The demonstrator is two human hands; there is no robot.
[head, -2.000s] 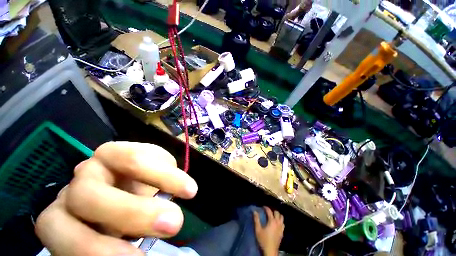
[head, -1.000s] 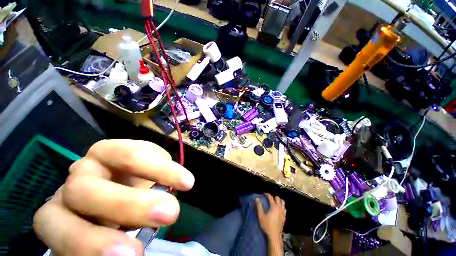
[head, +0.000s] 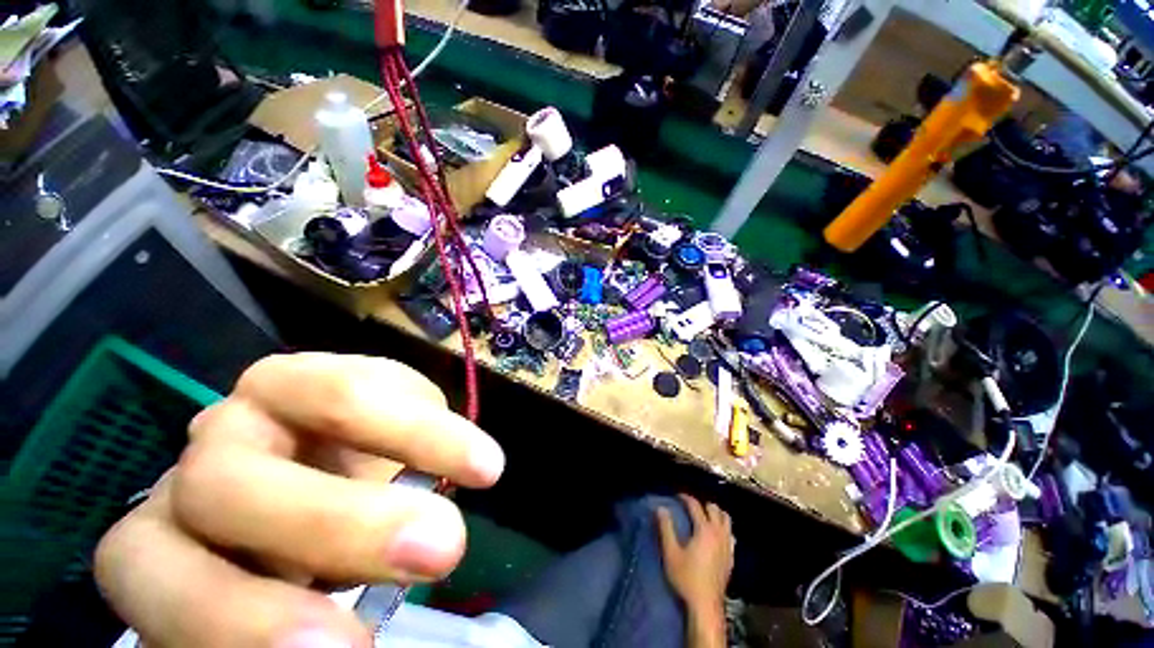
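My left hand (head: 304, 506) is large and close at the lower left, fingers curled around a thin, flat slab (head: 382, 605). Only the slab's dark and silvery edge shows; its face is hidden. Twisted red wires (head: 437, 209) hang from the top and end visually at my index fingertip; whether the hand holds them I cannot tell. My right hand (head: 694, 557) lies palm down on my grey-clothed leg, fingers slightly apart, with nothing visible in it.
The brown bench (head: 633, 418) carries purple cylinders (head: 630, 327), white housings and black rings. A carton holds bottles (head: 342, 146). An orange screwdriver (head: 924, 158) hangs at upper right. A green spool (head: 952, 529) and white cable loop are at the bench's right end. A green crate (head: 95, 443) stands left.
Both hands keep nearly the same pose. The view has shifted slightly since two seconds ago, moving the bench and screwdriver a little in the picture.
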